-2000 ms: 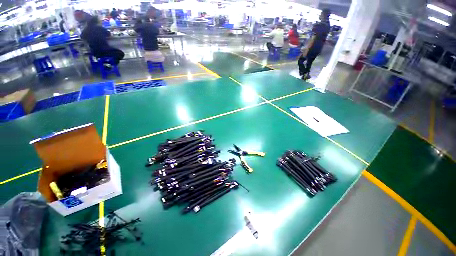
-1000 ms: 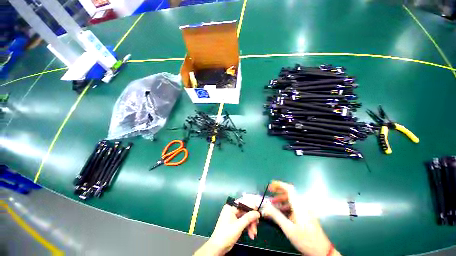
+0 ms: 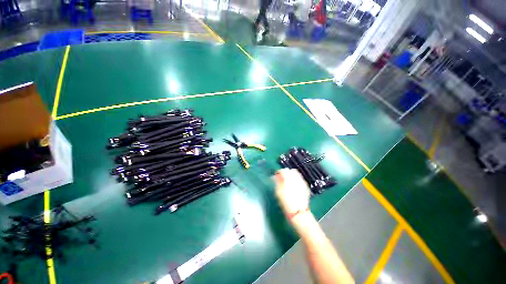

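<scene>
My right hand (image 3: 292,194) is at the near left edge of the right harness bundle (image 3: 309,171), slightly blurred. Its fingers are partly hidden, and I cannot tell whether it holds anything. My left hand is out of the picture. The large pile of black harnesses (image 3: 166,158) lies left of centre. The steel ruler (image 3: 208,252) lies flat near the bench edge, with dark tape bands across it.
Yellow-handled pliers (image 3: 242,150) lie between the two harness groups. A paper sheet (image 3: 331,117) is farther back. An open cardboard box (image 3: 58,166) and loose cable ties (image 3: 47,230) are at the left. The curved bench edge runs along the near right.
The view has swung right. A second ago both hands were together near the ruler, with a harness and a thin tie. My right hand is now at the right bundle; my left hand has left the picture.
</scene>
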